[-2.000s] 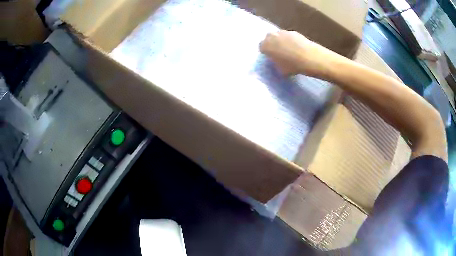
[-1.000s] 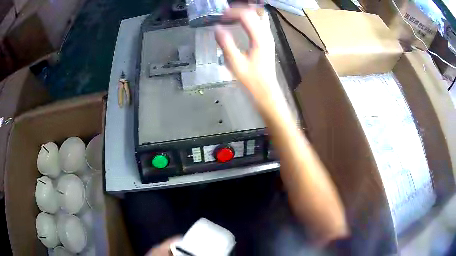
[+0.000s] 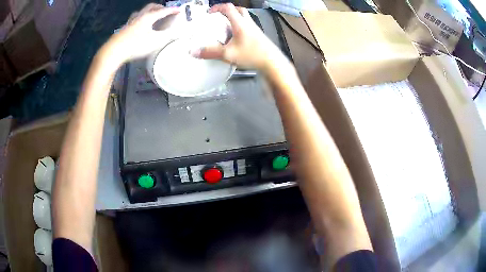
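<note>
A white plastic housing sits over the pale fixture block in the middle of the machine bed, its open round rim facing me. My left hand is on the housing's far left side, fingers partly hidden by glare. My right hand grips its right side, with the thumb inside the rim. The press head is just above and behind the housing, blurred. Whether a small part is in my fingertips cannot be told.
The black front panel holds a left green button, a red button and a right green button. The left carton holds white housings. The right carton holds flat shiny whitish parts. A dark cable runs behind the machine.
My right hand moved from the right carton to the fixture. My left hand rose from the lap area with the housing, which is now at the fixture. The view swung from the right carton to the machine.
</note>
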